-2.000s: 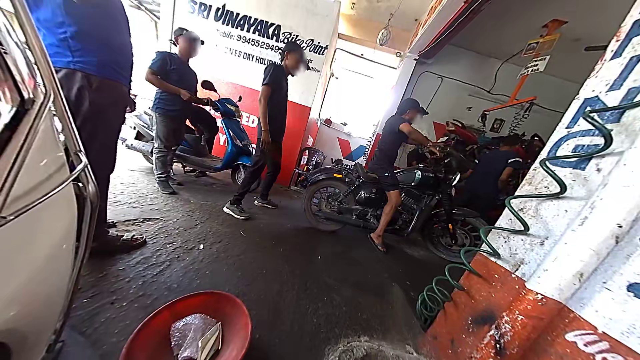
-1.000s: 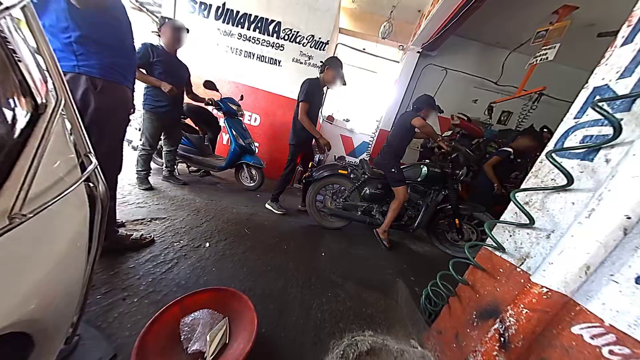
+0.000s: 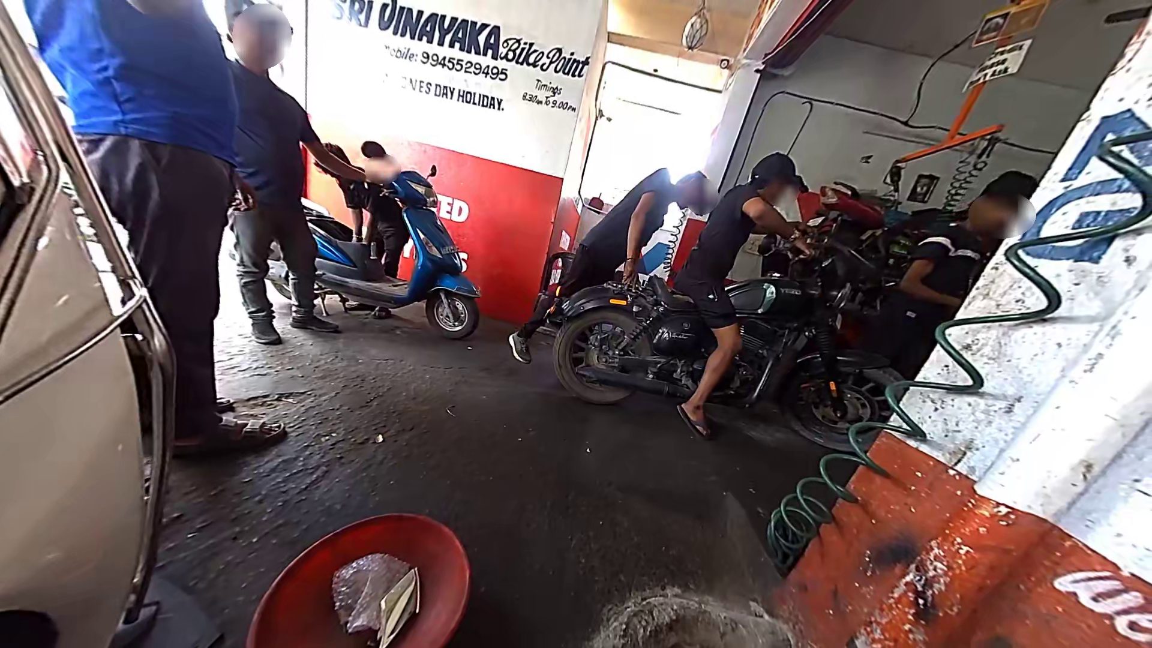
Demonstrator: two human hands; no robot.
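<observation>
Neither of my hands is in view. Nearest to me, at the bottom, stands a red bowl (image 3: 286,589) with crumpled clear plastic wrap (image 3: 364,587) and a small flat pale packet (image 3: 397,612) in it. A black motorcycle (image 3: 688,337) stands right of the middle, and a person (image 3: 720,261) in dark clothes and flip-flops sits astride it. Another person (image 3: 621,229) bends over its rear end. At the left a blue scooter (image 3: 418,238) stands near the red and white wall, with a person's arm stretched toward its front.
A beige vehicle (image 3: 67,468) takes up the left edge, beside a standing person in a blue shirt (image 3: 153,81). A green coiled hose (image 3: 958,360) hangs along the painted pillar (image 3: 1071,351) at the right. A rough round rim (image 3: 684,621) lies on the floor at the bottom. Another person (image 3: 940,261) is behind the pillar.
The person who was walking in the middle has reached the motorcycle's rear and bent down over it. The person by the scooter has stretched an arm toward its front.
</observation>
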